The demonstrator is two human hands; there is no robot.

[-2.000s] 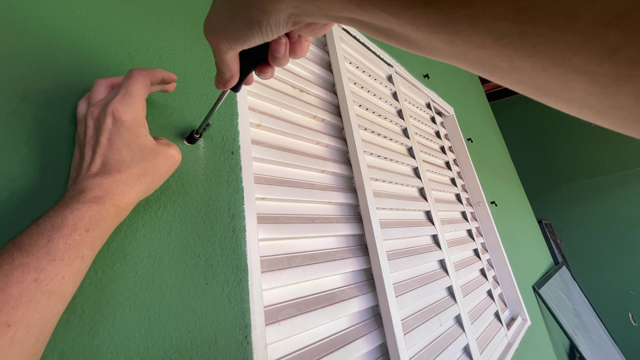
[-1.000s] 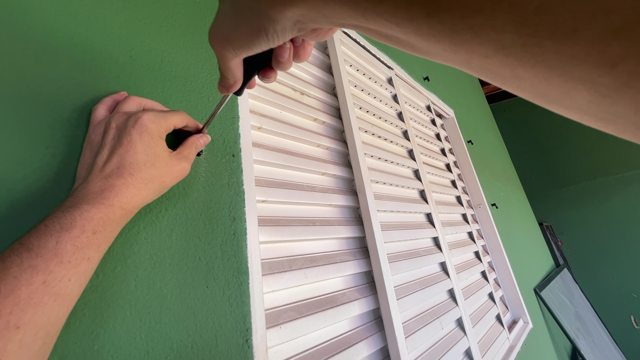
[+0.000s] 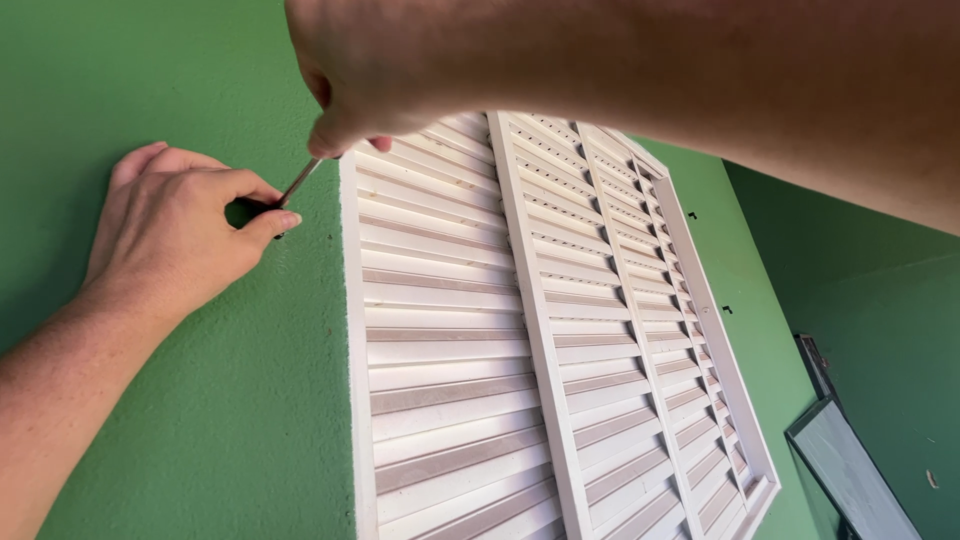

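Observation:
My right hand (image 3: 352, 97) is closed around the screwdriver's handle, which the hand mostly hides. The metal shaft of the screwdriver (image 3: 300, 182) slants down and left to a small black piece (image 3: 279, 212) at the green wall (image 3: 247, 360). Around that piece, my left hand (image 3: 184, 217) curls, its thumb and index finger on either side of the shaft tip. Whether the fingers pinch the piece or only rest beside it cannot be told. The white louvred shutter (image 3: 450, 341) lies just right of both hands.
The shutter's white frame (image 3: 358, 375) edges the wall. Small black brackets (image 3: 727, 310) sit on the wall beyond the shutter. A dark-framed panel (image 3: 851, 465) leans at the lower right. My right forearm crosses the top of the view.
Since two seconds ago my left hand has moved right, its fingers closing in around the screwdriver's tip. My right hand has turned about the handle.

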